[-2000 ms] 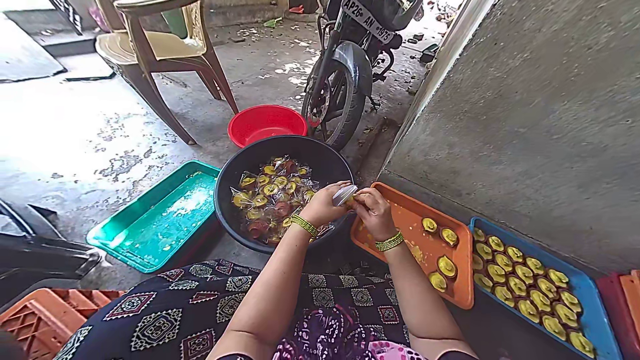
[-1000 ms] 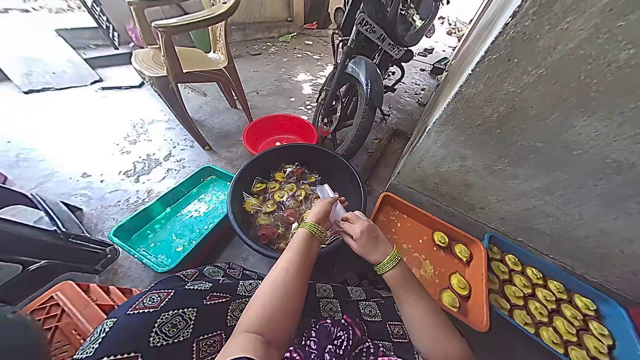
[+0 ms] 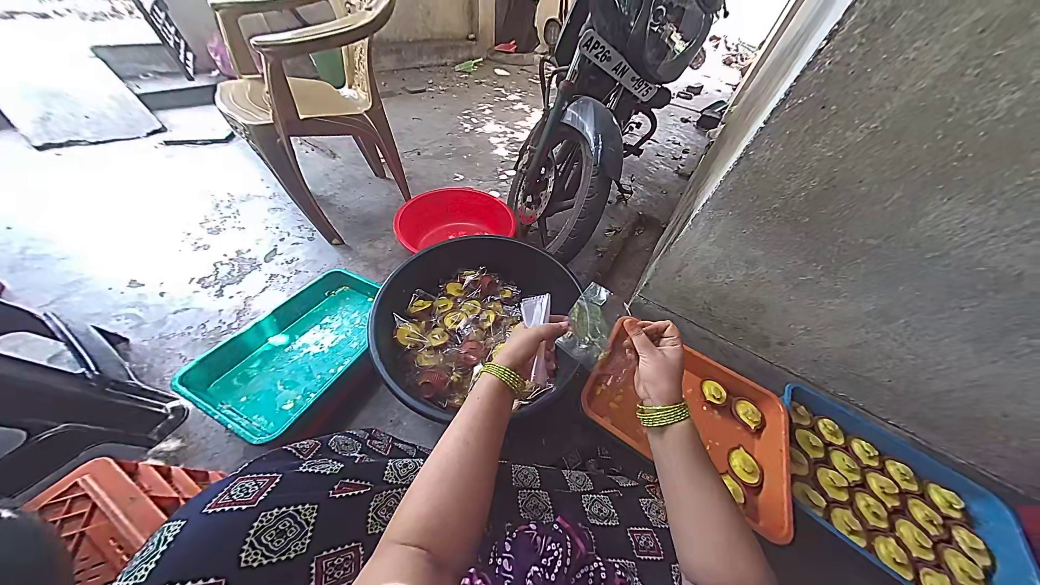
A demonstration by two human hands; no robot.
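Observation:
My left hand [image 3: 530, 345], over the black round tub [image 3: 390, 357], grips a stack of clear plastic bags [image 3: 538, 313]. A single clear plastic bag [image 3: 591, 325] is stretched between my two hands. My right hand [image 3: 656, 357] pinches its right edge above the orange tray [image 3: 772, 455]. Several yellow-topped round pieces [image 3: 745, 465] lie in that tray. Many wrapped pieces [image 3: 455, 317] with yellow tops fill the tub. More unwrapped yellow-topped pieces [image 3: 881, 487] stand in rows in the blue tray [image 3: 995, 516] at the right.
A green tray [image 3: 284, 357] lies left of the tub, and a red basin [image 3: 455, 218] touches its far side. Beyond are a plastic chair [image 3: 317, 101] and a parked motorcycle [image 3: 597, 130]. An orange crate [image 3: 114, 512] is at lower left. A concrete wall [image 3: 877, 227] rises at the right.
My hands, close together before, have moved apart. A single clear bag now spans between them, and my right hand has moved right, over the orange tray.

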